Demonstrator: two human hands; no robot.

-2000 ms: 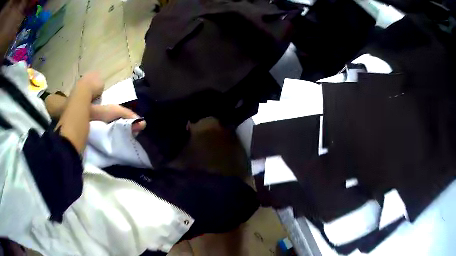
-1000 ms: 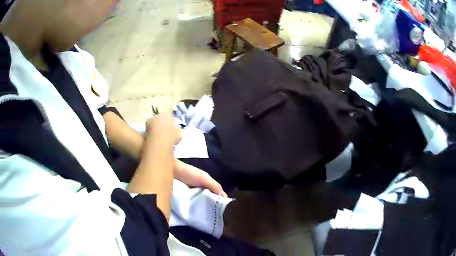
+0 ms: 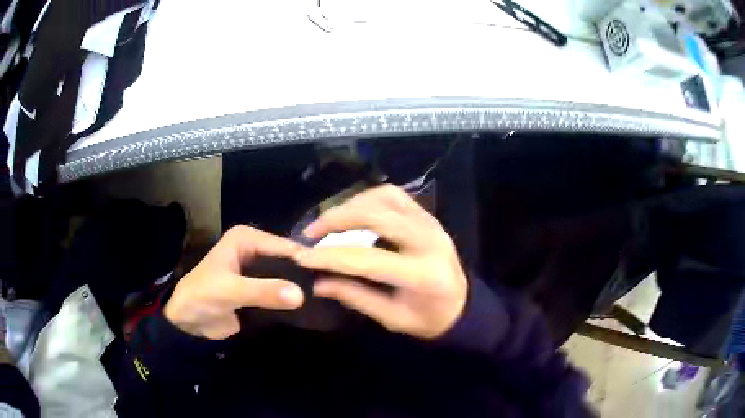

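My left hand and my right hand are bare and meet at the fingertips in front of my dark-clothed body, below the table's front edge. A small white piece shows between the fingers of my right hand. My left thumb and forefinger are apart, with the forefinger tip touching the right fingertips. Whether my left hand pinches anything is hidden by the overlap and the dark background.
The white table has a ruler tape along its front edge. Thread snips and a vented white box are at the right. Dark and white cut pieces lie left. A neighbour's white garment shows lower left.
The view has swung from the seated person and cloth piles at my left to the table edge and my own lap. Both my hands have come into view.
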